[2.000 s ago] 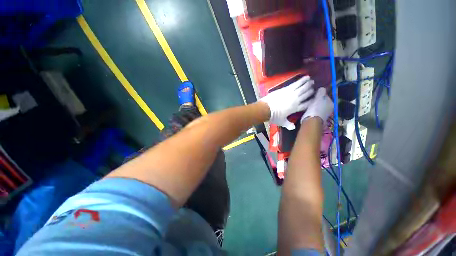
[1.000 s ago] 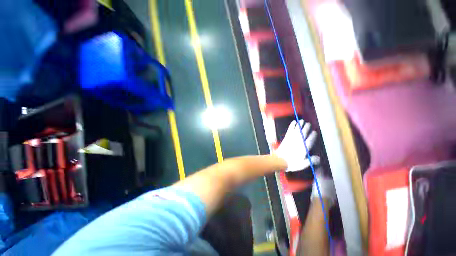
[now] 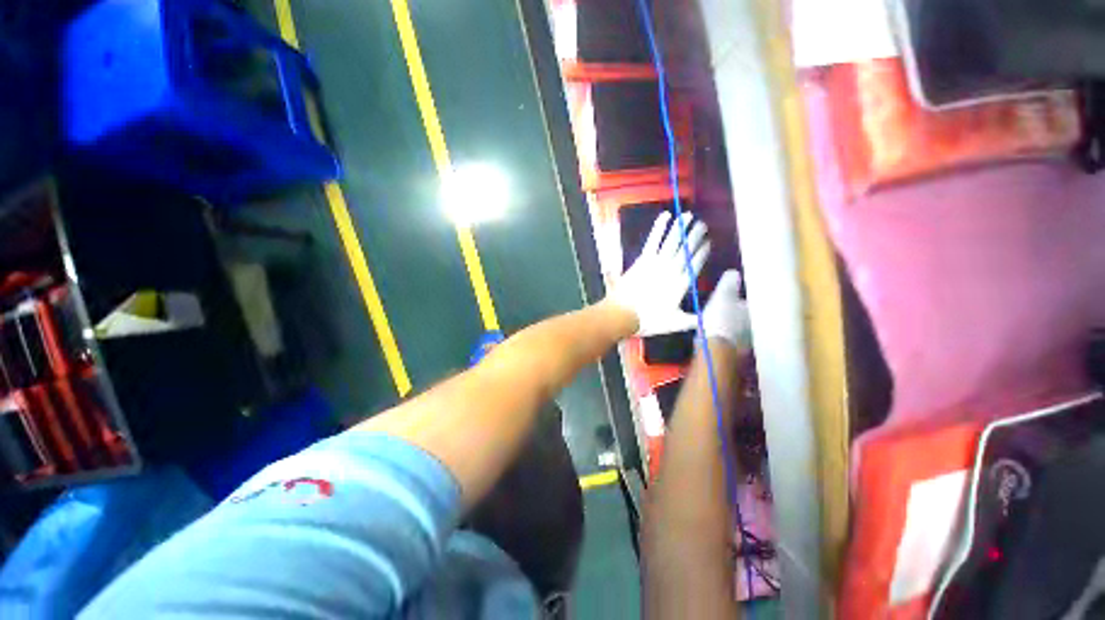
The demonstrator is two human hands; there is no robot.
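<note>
Black box units in red-orange holders stand in a row on the lower rack shelf, one of them a black unit [image 3: 625, 121] above my hands in the picture. My left hand [image 3: 658, 281], in a white glove, lies with fingers spread over another unit in the row. My right hand [image 3: 726, 314], also gloved, is beside it at the units' inner side, close to the shelf edge. Its fingers are partly hidden, and I cannot tell whether they hold anything. A long blue cable [image 3: 674, 158] runs across the row, in front of my left fingers.
A grey-and-wood shelf edge [image 3: 776, 303] borders an upper shelf with a pink mat [image 3: 969, 279] and larger-looking black units in red-orange holders. At left are a blue stool [image 3: 121, 97], a bin of red units [image 3: 61, 388] and green floor [image 3: 400, 158] with yellow lines.
The view has swung, bringing the upper shelf in at the right and the stool and bin at the left. Both hands remain at the row, my left fingers now more spread.
</note>
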